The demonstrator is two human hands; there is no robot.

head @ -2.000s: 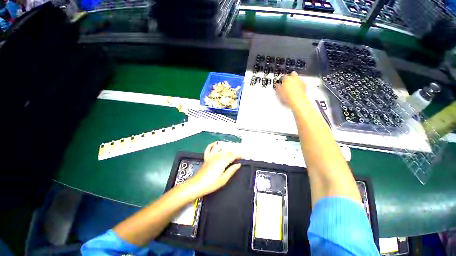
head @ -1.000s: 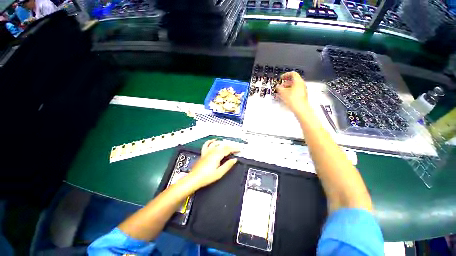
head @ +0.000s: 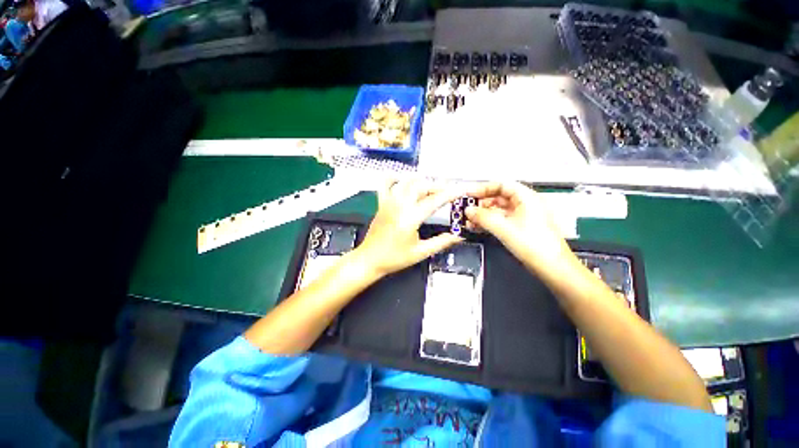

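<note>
A small black camera-area part [head: 456,215] with ring holes is held between my hands, just above the top end of the middle phone housing [head: 452,306]. My left hand [head: 405,226] is at its left side, thumb and fingers around it. My right hand [head: 508,219] grips its right side with the fingertips. The housing lies in the black phone tray [head: 530,324]. Another housing [head: 328,249] lies at the tray's left, partly behind my left forearm, and one [head: 611,278] at its right, partly behind my right forearm.
Behind the tray are a white board [head: 499,140] with rows of black parts, a blister tray [head: 644,87], tweezers [head: 576,137], a blue bin [head: 385,91] of tan scraps, an adhesive strip [head: 263,213] and a dispenser bottle [head: 752,94] at right.
My right hand has come back from the rows on the white board with a black part. My left hand has moved right from the tray's back edge to meet it. The view has tilted down.
</note>
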